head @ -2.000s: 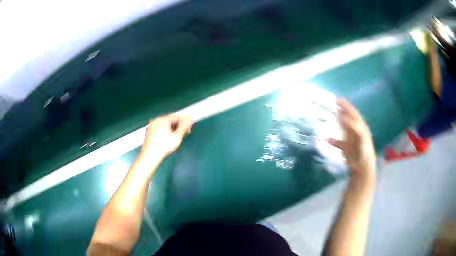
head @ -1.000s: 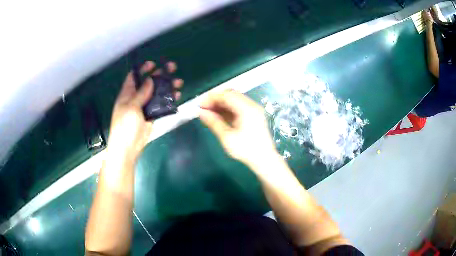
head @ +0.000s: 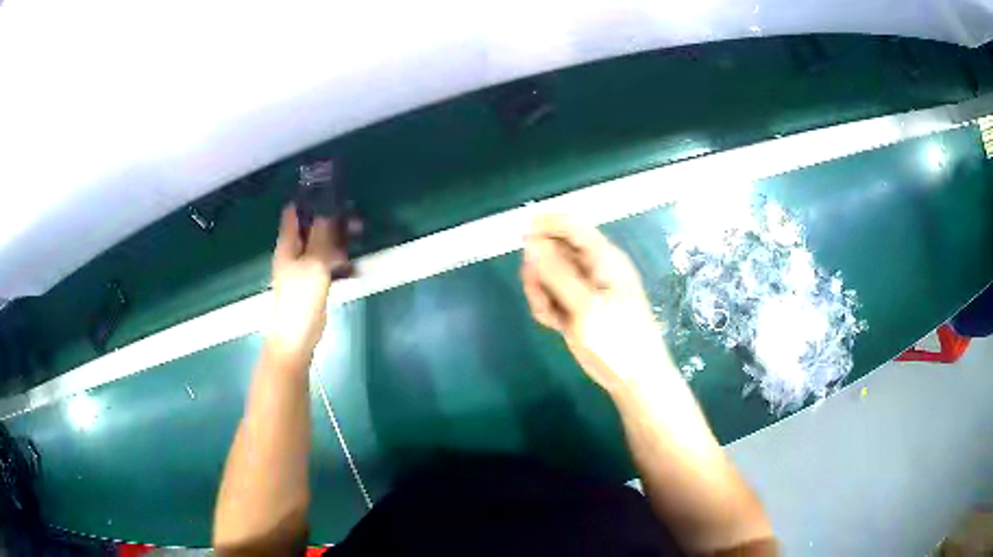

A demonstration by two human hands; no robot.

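Observation:
My left hand (head: 310, 250) is at the metal edge rail (head: 436, 248), over the near side of the conveyor belt. It holds a black plastic housing (head: 320, 190) by its lower end; the far end points away from me and shows a pale glint. My right hand (head: 572, 272) is over the rail and bench to the right, its fingers curled together and blurred. I cannot tell whether a film piece is between them. A whitish, glittering film scrap pile (head: 779, 316) lies on the bench, right of my right hand.
Other black housings lie spaced on the green conveyor belt (head: 436, 169), one (head: 526, 106) beyond my hands. A white overhead panel (head: 327, 65) covers the top. Dark parts (head: 16, 462) sit at the bench's left end. A red stool (head: 939, 346) shows at right beside the grey floor.
The view has shifted, showing more of the left bench. My left hand has turned the housing to point away over the belt. My right hand has moved away from my left hand.

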